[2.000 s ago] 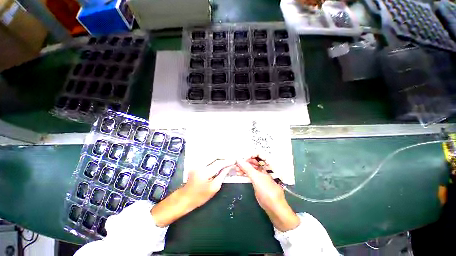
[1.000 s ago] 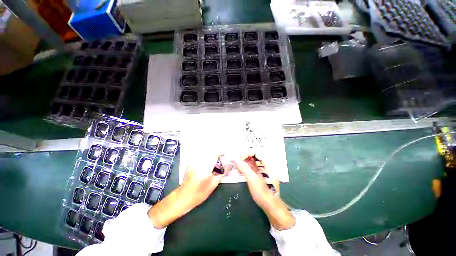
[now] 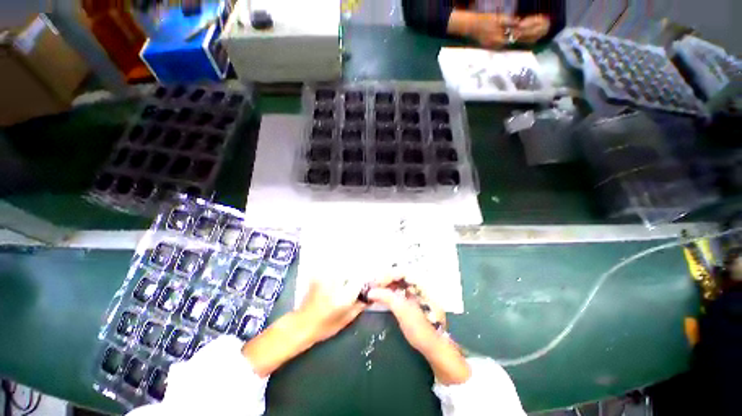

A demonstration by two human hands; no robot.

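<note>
My left hand [image 3: 332, 307] holds a small dark housing [image 3: 366, 294] between its fingertips over the near edge of the white sheet [image 3: 325, 252]. My right hand [image 3: 411, 315] touches or nearly touches the housing and holds a slim dark pen tool with light bands [image 3: 425, 305]; its tip is hidden by the fingers. A clear hose [image 3: 579, 313] runs from near my right wrist to the right. Tiny dark parts [image 3: 411, 244] lie on the white sheet beyond my right hand. Bright specks [image 3: 373, 345] lie on the green mat below the hands.
A near blister tray [image 3: 191, 296] lies tilted at the left. Centre blister trays [image 3: 384, 140] stand on a white board [image 3: 268, 179]. A darker tray stack [image 3: 167, 142] is far left. A white parts tray [image 3: 495, 75] and another person's hands [image 3: 508, 29] are beyond, near a plastic bag [image 3: 549, 134].
The camera view has tilted up, so another person's hands now show at the top. The dark housing was hidden, then showed in my left fingers; my hands are now closer together than one second ago.
</note>
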